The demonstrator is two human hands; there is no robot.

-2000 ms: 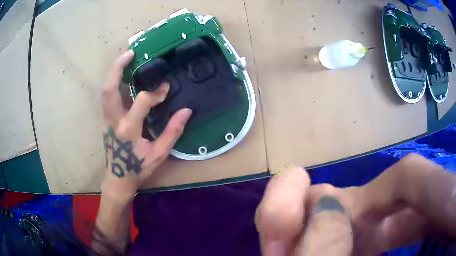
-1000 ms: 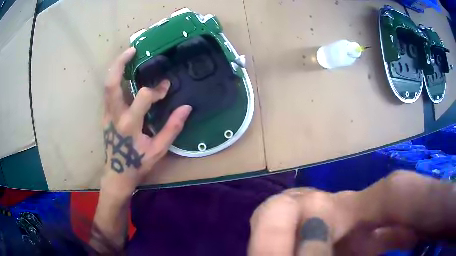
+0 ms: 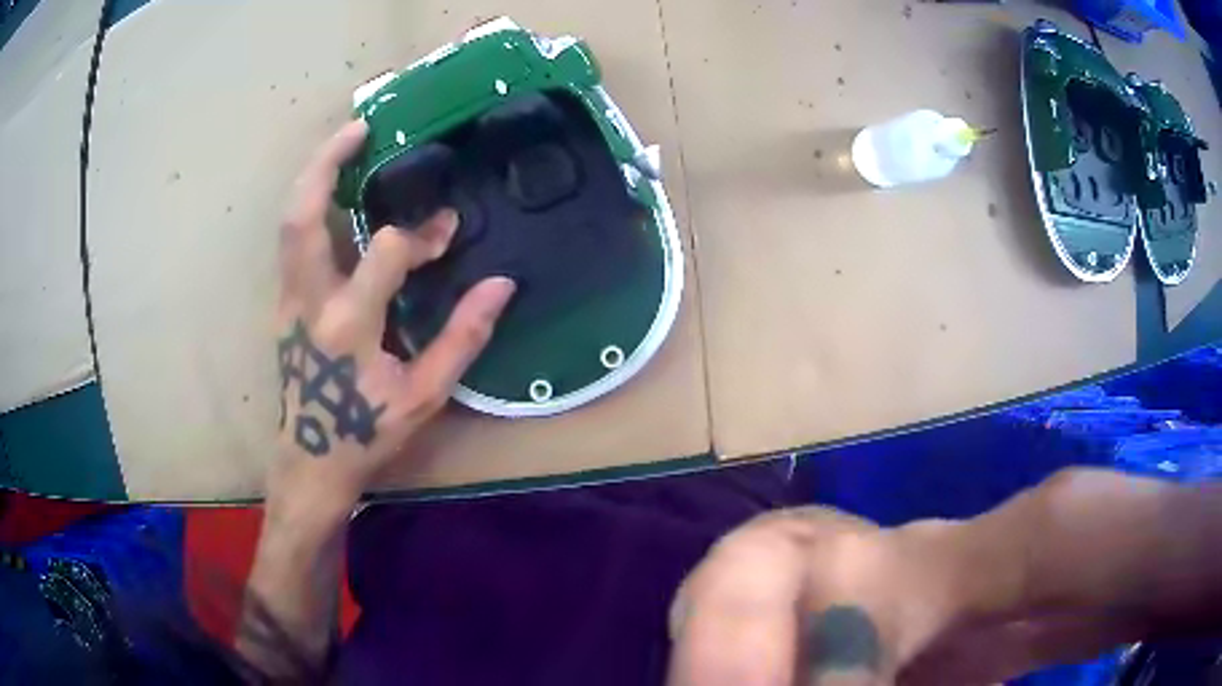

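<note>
The green shell point(image 3: 449, 97) with its white rim lies on the cardboard in front of me, open side up, its rounded end towards me. A black liner point(image 3: 576, 241) lies inside it. Two small white rings show near the rounded end. My left hand point(image 3: 369, 315) rests over the shell's left side, with the thumb and a finger on the liner and another finger outside the rim. My right hand point(image 3: 818, 603) is raised close to the camera at the bottom right, blurred and cut off by the frame. Its fingers are curled; whether it holds anything is hidden.
A translucent white glue bottle point(image 3: 911, 148) with a yellowish nozzle lies on its side right of the shell. Two waiting shells point(image 3: 1083, 161) lie side by side at the far right. A blue crate edge point(image 3: 1132, 16) shows at the top right. Blue material lies below the bench edge.
My right hand has shifted lower and its forearm now reaches in more level from the right. My left hand and the shell have hardly moved.
</note>
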